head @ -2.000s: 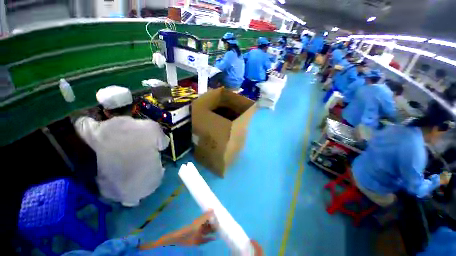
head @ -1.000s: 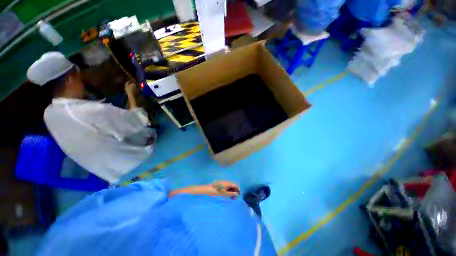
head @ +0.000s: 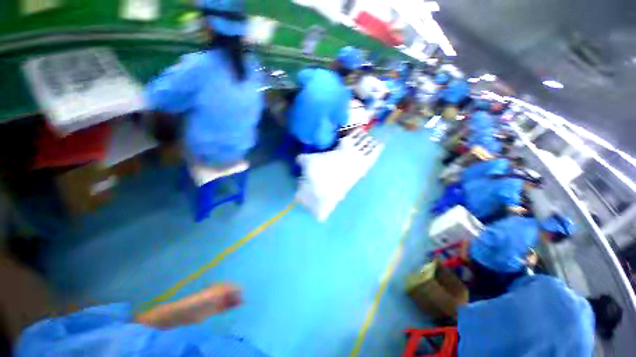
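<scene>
My left hand (head: 192,307) reaches in from the lower left, out of a blue sleeve. It is blurred and nothing shows in it; its fingers cannot be made out. My right hand is not in view. Ahead on the floor, a large white sack or wrapped bundle (head: 328,183) with dark marks on top stands by the left yellow line. A blurred brown surface (head: 21,296) shows at the left edge; what it is cannot be told.
Workers in blue smocks sit on both sides of the blue aisle (head: 307,258). A blue stool (head: 222,190) is at left. A white stack (head: 84,87) lies by the green bench. An open brown carton (head: 438,287) and red stool (head: 429,343) are at lower right.
The view has moved forward along the aisle and lifted. The large open carton and white-clad worker have left the view. The white strip seen two seconds ago no longer shows.
</scene>
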